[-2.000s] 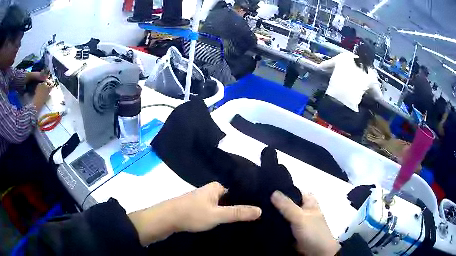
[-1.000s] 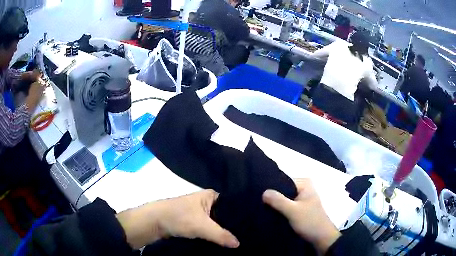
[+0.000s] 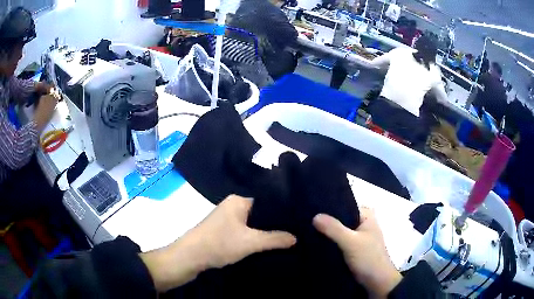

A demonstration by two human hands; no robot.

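Note:
A large black garment body (image 3: 293,198) lies across the white table in front of me and hangs toward me at the bottom of the picture. My left hand (image 3: 219,239) grips its left side, thumb on top, fingers hidden under the cloth. My right hand (image 3: 357,245) grips its right side the same way, thumb on top. A folded part of the cloth stands up beyond my hands. One black flap (image 3: 216,152) spreads to the upper left over the table. Folds and seams are hard to tell apart in the black.
The white sewing machine head (image 3: 462,251) with a magenta thread cone (image 3: 490,172) is at right. A long black cut panel (image 3: 339,157) lies in the rear trough. At left are a bottle (image 3: 145,137) on blue sheet, another machine (image 3: 111,99) and a person (image 3: 20,117).
My hands still hold the cloth. The left thumb has moved up and right, closer to the right thumb. The folded cloth between and beyond my hands has changed shape and stands broader on the right.

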